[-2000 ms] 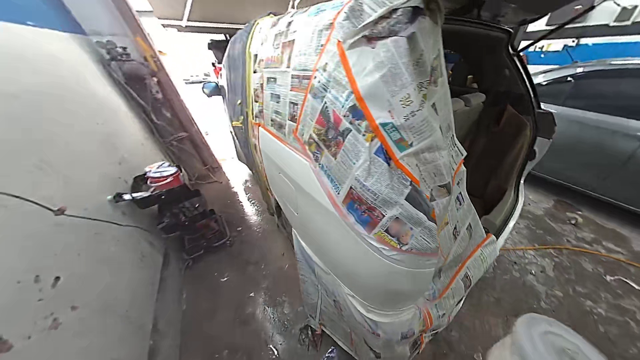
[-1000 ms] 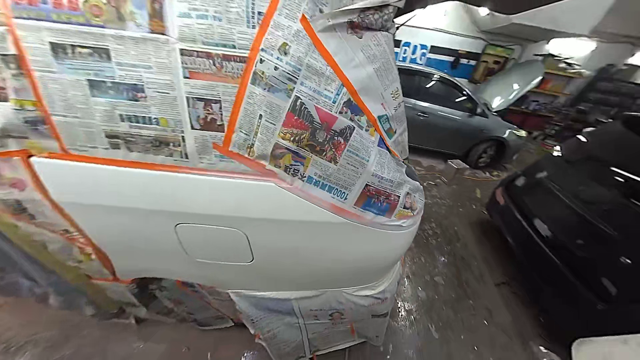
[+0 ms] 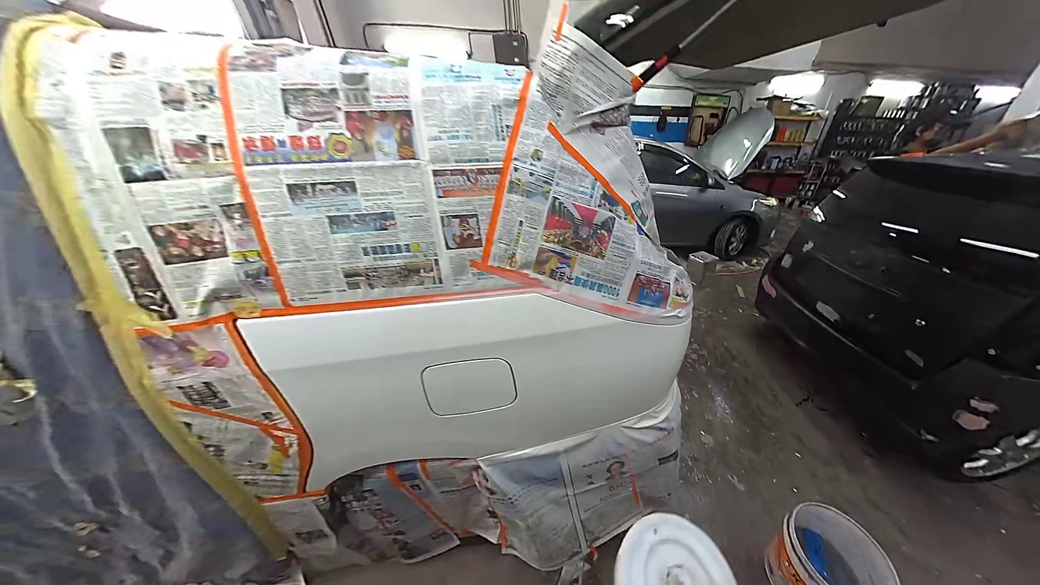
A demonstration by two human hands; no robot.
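Neither my left hand nor my right hand shows in the head view. In front of me is the white rear quarter panel of a car, with a closed fuel filler flap in its middle. Newspaper masking covers the area above the panel, edged with orange masking tape. More newspaper hangs below, over the wheel area. At the left, yellow tape borders a bluish masking sheet with whitish streaks.
A white round lid or container top and an open plastic bucket stand at the bottom right. A black car with patchy spots is at the right. Behind are a grey car with its hood raised and shelves. A person's arm shows beyond the black car.
The view has swung strongly from the car's rear corner to its side. The bucket and the streaked sheet have come into view. No hand shows in any frame.
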